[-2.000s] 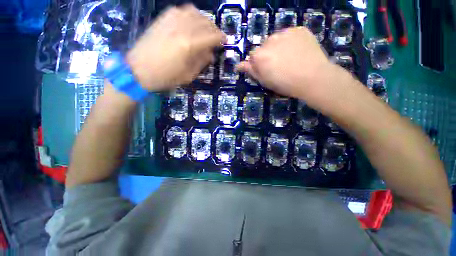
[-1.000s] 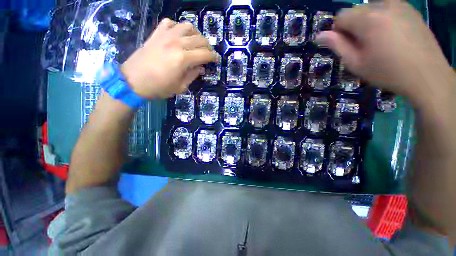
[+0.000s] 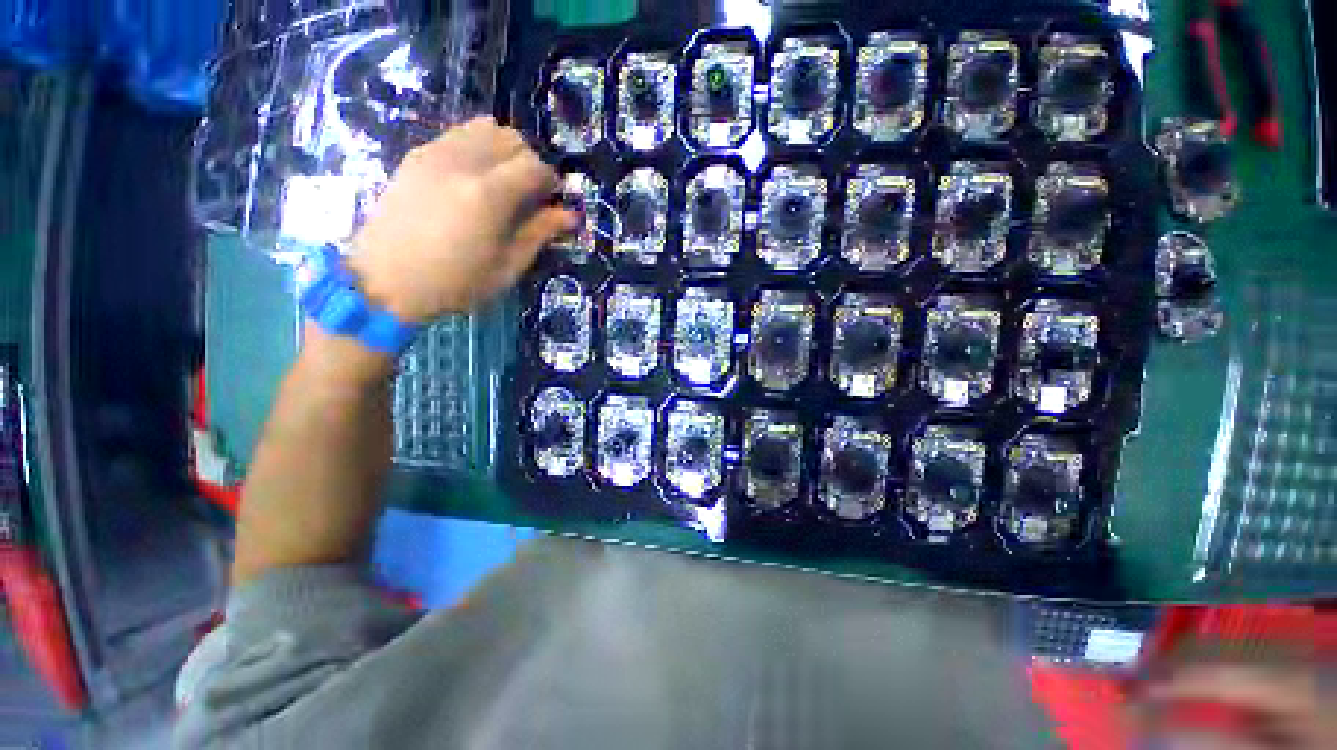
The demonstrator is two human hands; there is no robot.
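Observation:
The black blister tray (image 3: 836,277) lies in front of me, its four rows of pockets filled with silvery electronic modules (image 3: 792,216). My left hand (image 3: 462,220), with a blue band at the wrist, is at the tray's left edge. Its curled fingertips are over the first module of the second row and partly hide it. A small dark spot shows at the fingertips; I cannot tell if it is a held part. My right hand (image 3: 1246,700) is a blur at the bottom right, cut off by the edge, over something red; its grip cannot be made out.
Red-handled pliers (image 3: 1239,73) and two loose modules (image 3: 1191,283) lie on the green mat right of the tray. Clear small-cell trays stand at both sides (image 3: 1290,440). A shiny clear sheet with a white label (image 3: 315,213) is at upper left. Red plastic (image 3: 1078,703) is at lower right.
My right hand has left the upper right of the tray and dropped to the bottom right. My left hand stays near the tray's left edge. The view has shifted, so the tray appears further right.

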